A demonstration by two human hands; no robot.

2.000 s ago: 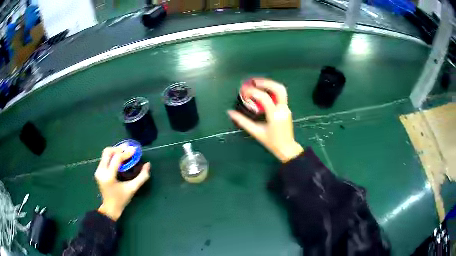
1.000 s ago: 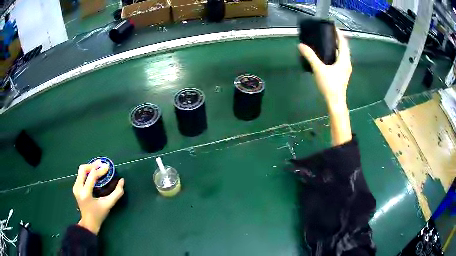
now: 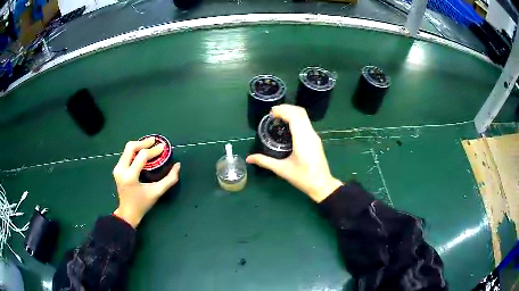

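Observation:
My left hand point(image 3: 138, 181) is around a black cylindrical speaker unit point(image 3: 156, 163) at left, its top glowing red under my fingers. My right hand point(image 3: 301, 153) is around another dark-topped speaker unit point(image 3: 274, 135) near the middle, thumb at its lower side and fingers at its top right. Three more speaker units stand upright behind: one point(image 3: 266, 101) just behind my right hand, one point(image 3: 314, 94) beside it, and one point(image 3: 371, 91) farther right. A small clear jar point(image 3: 231, 176) with yellowish liquid and a white stick stands between my hands.
A black unit point(image 3: 86, 112) lies on its side at the left. White cables point(image 3: 9, 219) and a black object with small prongs point(image 3: 41, 235) are at the lower left. A tan cardboard sheet point(image 3: 484, 165) lies at the right edge, near a pale post point(image 3: 501, 94).
My right hand has come down from the far right, now around a unit near the jar. The upright units stand farther right in view. The top under my left hand turned from blue to red.

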